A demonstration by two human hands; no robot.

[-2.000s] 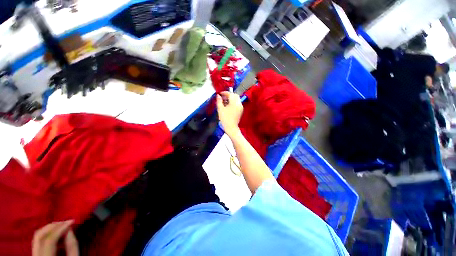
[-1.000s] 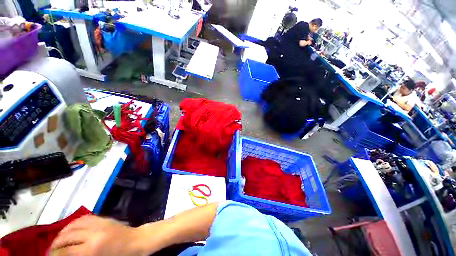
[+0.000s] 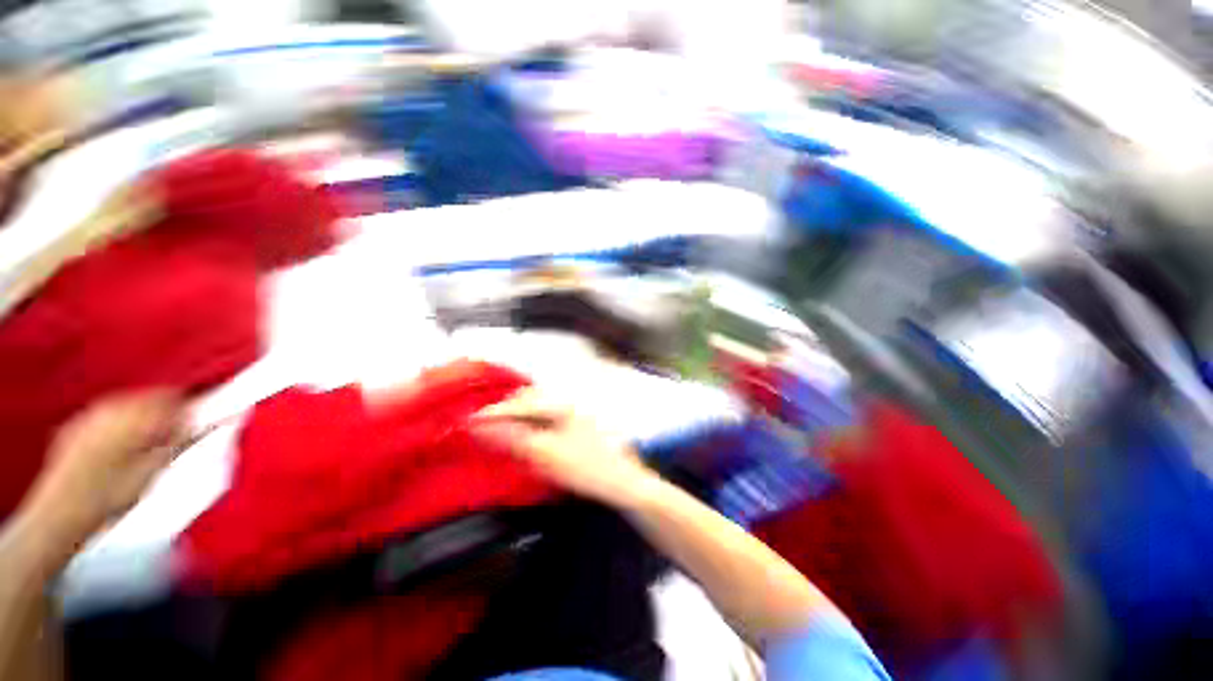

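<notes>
The picture is strongly blurred. A red garment panel (image 3: 359, 466) lies gathered at the table's front edge, above my dark-clothed lap. My right hand (image 3: 539, 436) is at the panel's upper right end, with its fingers closed on the cloth. My left hand (image 3: 123, 446) is at the left, beside the lower edge of a larger red heap (image 3: 160, 313). Blur hides its fingers, so I cannot tell if it holds cloth.
Another forearm (image 3: 80, 246) reaches to the red heap from the left edge. A dark object (image 3: 579, 317) and green cloth (image 3: 694, 330) lie behind the panel. Red strips (image 3: 752, 379) are at the table's right. Red pieces (image 3: 931, 512) are heaped at the lower right.
The view has swung left from the crates to the table. My left hand, out of view one second ago, shows at the left. My right hand is still at red cloth.
</notes>
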